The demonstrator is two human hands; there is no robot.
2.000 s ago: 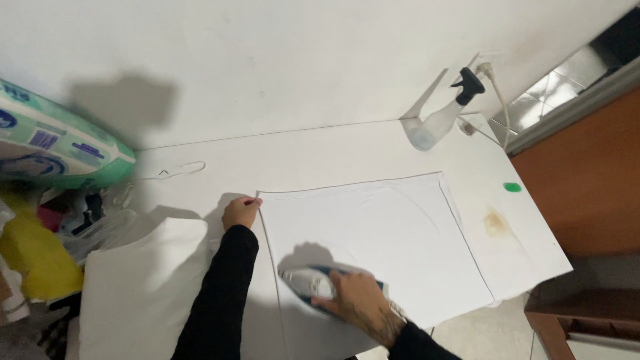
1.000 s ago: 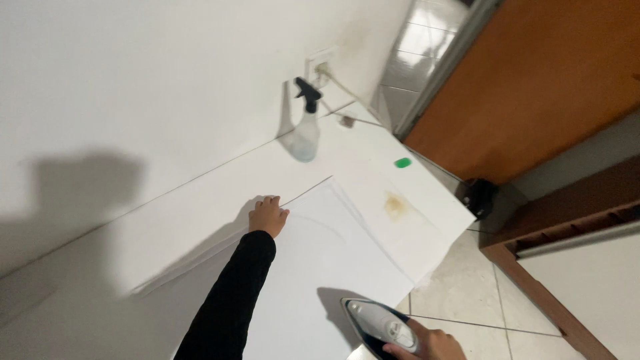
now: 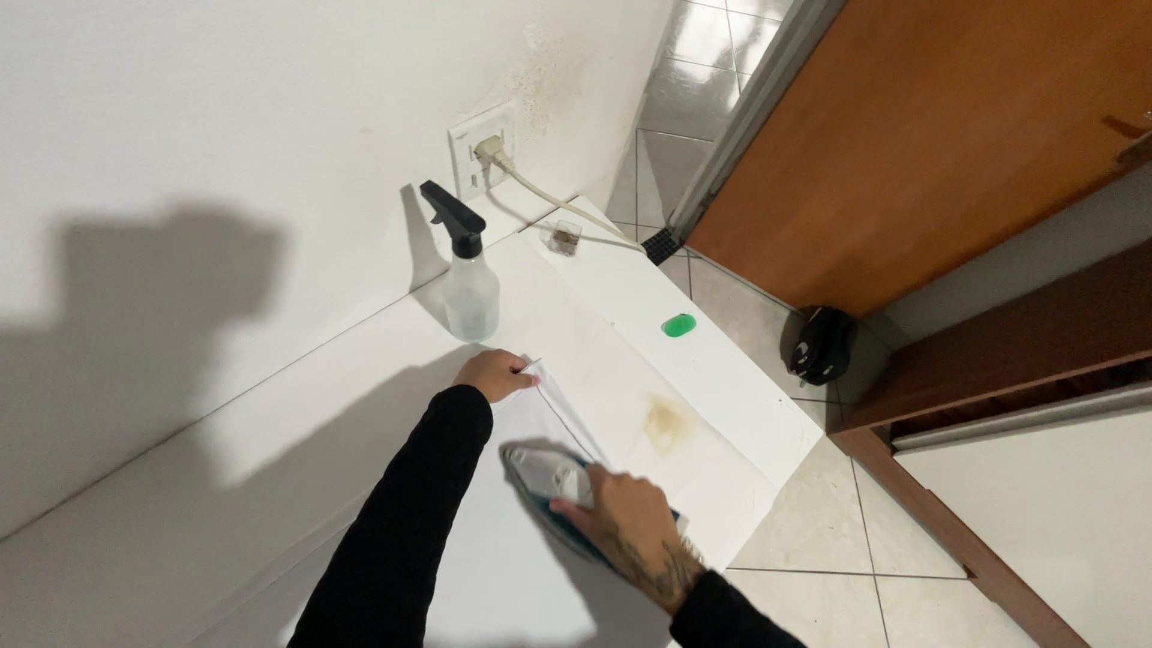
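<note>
A white cloth (image 3: pixel 504 558) lies spread on a white-covered table. My left hand (image 3: pixel 495 374) pinches the cloth's far corner between thumb and fingers, just in front of a clear spray bottle with a black trigger head (image 3: pixel 471 292). Gripped by its handle, a clothes iron (image 3: pixel 551 481) is in my right hand (image 3: pixel 630 522); it is over the cloth near the right edge, its tip pointing up and left. Whether its soleplate touches the cloth cannot be told.
A brownish stain (image 3: pixel 667 423) marks the table cover (image 3: pixel 720 477). Near the table's far end are a green oval object (image 3: pixel 679 325) and a small clear box (image 3: pixel 564 238). A cord (image 3: pixel 549 198) runs from the wall outlet (image 3: pixel 461 153). A black object (image 3: pixel 822 345) is on the floor by the orange-brown door (image 3: pixel 900 135).
My left hand has gone from the cloth's left corner, along its far edge, to the right corner. The iron has come back over the cloth from its right side. The view has swung right.
</note>
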